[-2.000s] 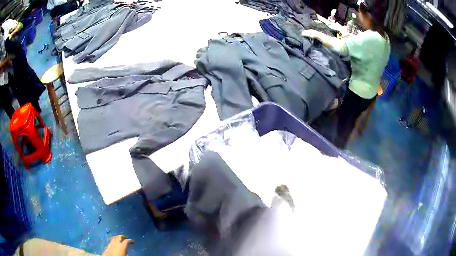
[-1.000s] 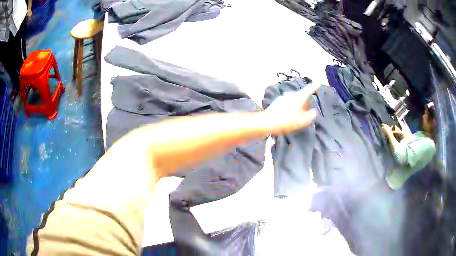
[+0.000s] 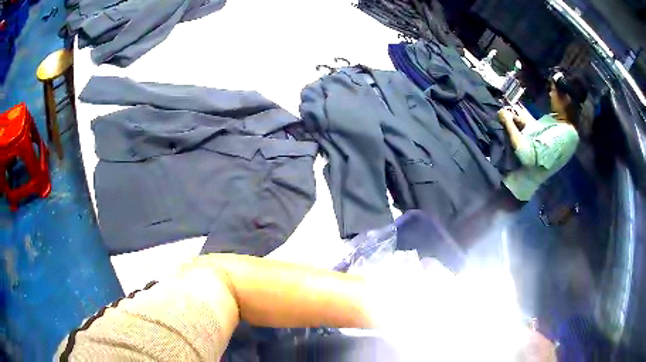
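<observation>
Glaring white plastic sheets [image 3: 453,300] fill the basket; its blue-violet rim [image 3: 425,228] shows at the back corner. My left forearm reaches in from the lower left across the basket; the hand is lost in the glare, so its fingers and any hold cannot be seen. A blurred skin-toned patch [image 3: 542,348] at the bottom right may be my right hand; its fingers cannot be made out. Dark grey jackets [image 3: 354,141] with two curved hanger hooks lie on the table behind the basket. Another grey jacket [image 3: 177,191] lies spread at the left.
The white table [image 3: 262,42] holds more dark garments at its far left and far right. A person in a light green top [image 3: 542,159] works at the table's right side. A red plastic stool [image 3: 25,155] and a wooden stool [image 3: 55,67] stand on the blue floor at left.
My left arm rose from the lower left, reached over the hooked jackets, and is now drawn back over the basket. The camera view has shifted, bringing the basket's rim back into view.
</observation>
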